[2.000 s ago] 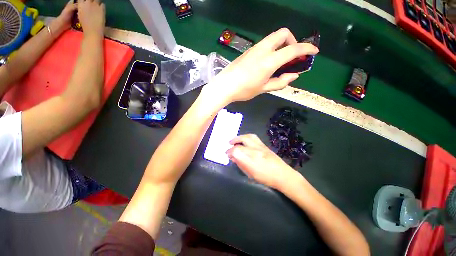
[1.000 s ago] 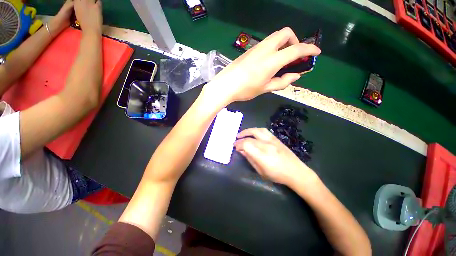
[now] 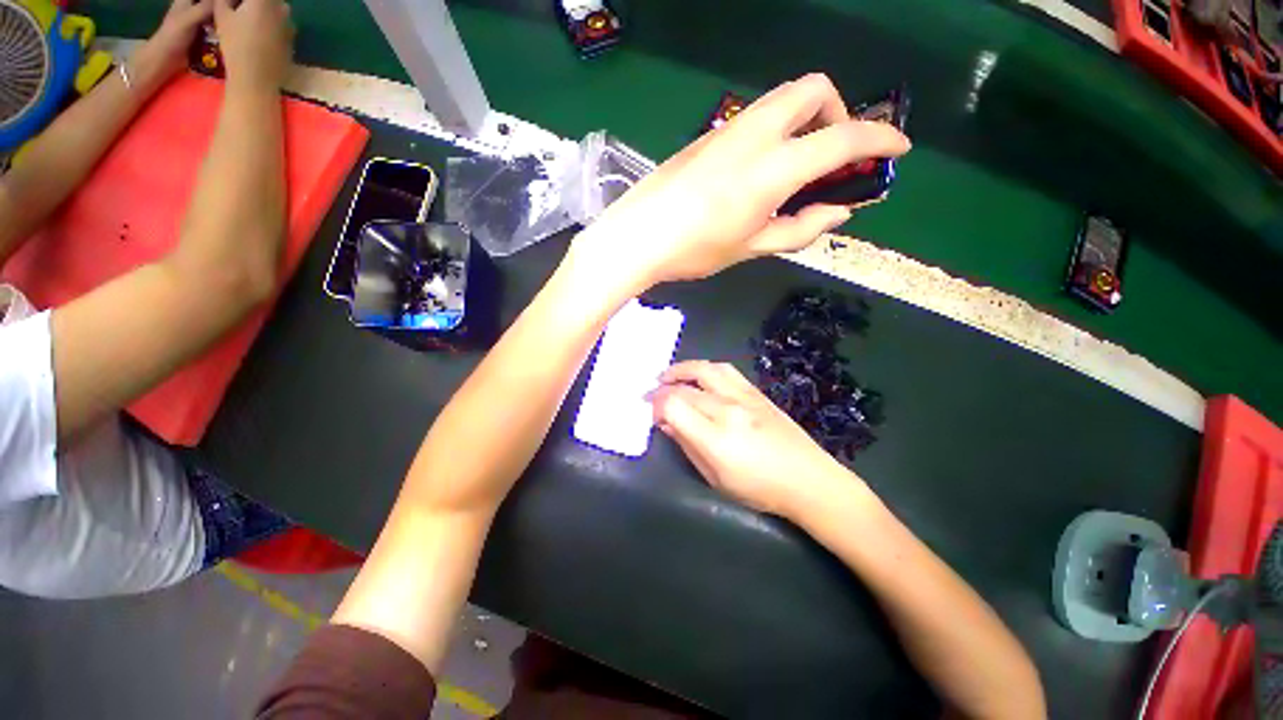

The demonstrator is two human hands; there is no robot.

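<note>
My left hand (image 3: pixel 767 176) reaches over the belt's near edge and holds a dark phone unit (image 3: pixel 858 183) between thumb and fingers. Another dark piece shows just behind the fingers; I cannot tell if it is held. My right hand (image 3: pixel 725 429) is low over the bench, its bent fingertips at the right edge of a smartphone (image 3: pixel 626 380) with a bright white screen. Whether they pinch a small part cannot be seen. A loose pile of small black parts (image 3: pixel 816 373) lies right of the smartphone, beyond my right hand.
Phone units (image 3: pixel 1098 263) lie on the green belt (image 3: pixel 971 197). At left are a parts box (image 3: pixel 411 274), a dark phone or lid (image 3: pixel 383 204), a clear bag (image 3: pixel 514 204) and a metal post (image 3: pixel 429 63). A neighbour's arms cross a red mat (image 3: pixel 141 211). A fan (image 3: pixel 1126 577) stands right.
Phone units on the belt have moved right. My left hand stays nearly in place, still holding the unit. My right hand moved slightly away from the smartphone, then back to its edge.
</note>
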